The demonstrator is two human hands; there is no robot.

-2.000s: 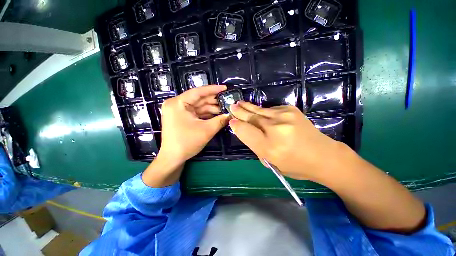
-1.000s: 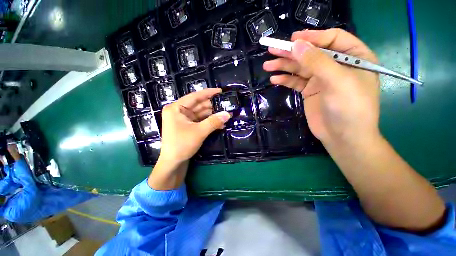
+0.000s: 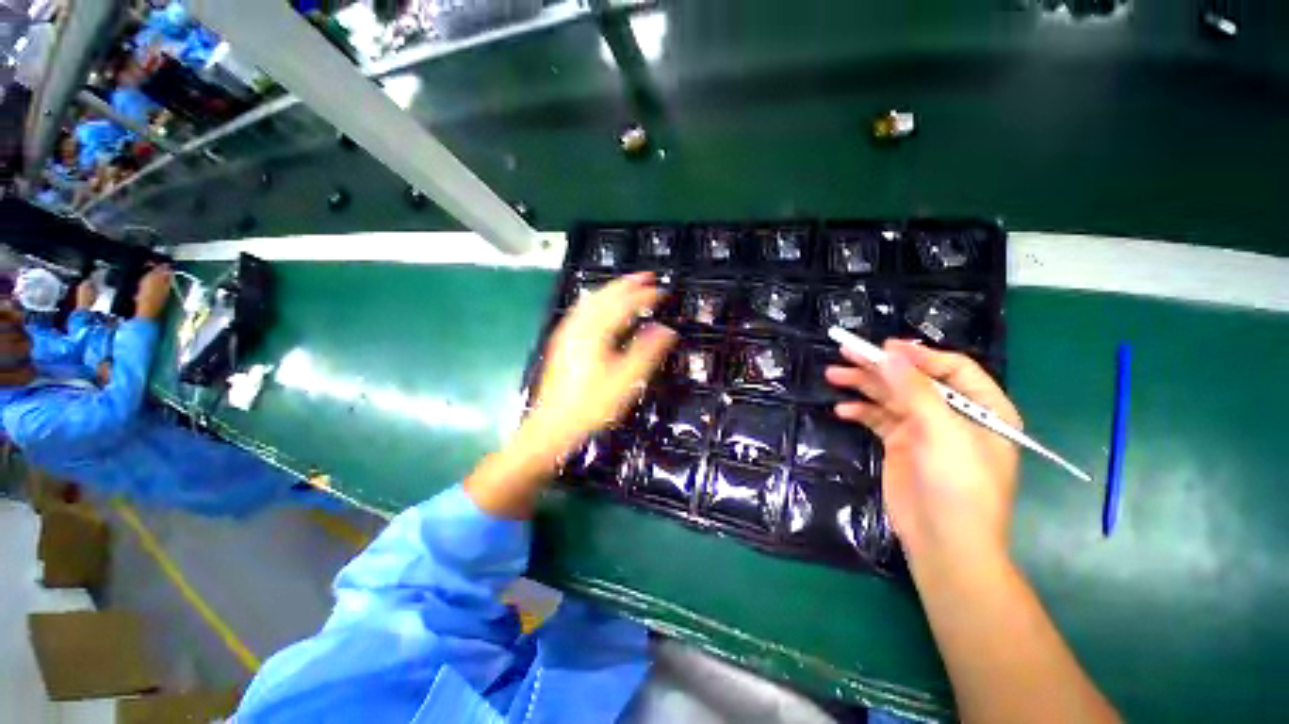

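The glossy black blister tray (image 3: 742, 450) lies on the green bench. Several small black electronic units, such as one at the back right (image 3: 944, 252), sit in its far pockets; the near pockets show only glare. My right hand (image 3: 944, 439) holds slim silver tweezers (image 3: 975, 410) over the tray's right side, white blunt end toward the units, pointed end to the right. My left hand (image 3: 591, 371) is over the tray's left side, slightly blurred, fingers apart. Nothing shows in its fingers. It covers some pockets.
A blue stick (image 3: 1118, 439) lies right of the tray. Beyond the white rail (image 3: 1159, 273), the dark green conveyor (image 3: 763, 156) carries small units. A white post (image 3: 368, 127) slants overhead. At the left are a black device (image 3: 224, 323), a small white item (image 3: 249, 386) and another person's blue sleeve (image 3: 120, 375).
The view has tilted up and left, showing the conveyor and another worker. My left hand has let go of the unit it held at the tray's middle. My right hand still holds the tweezers.
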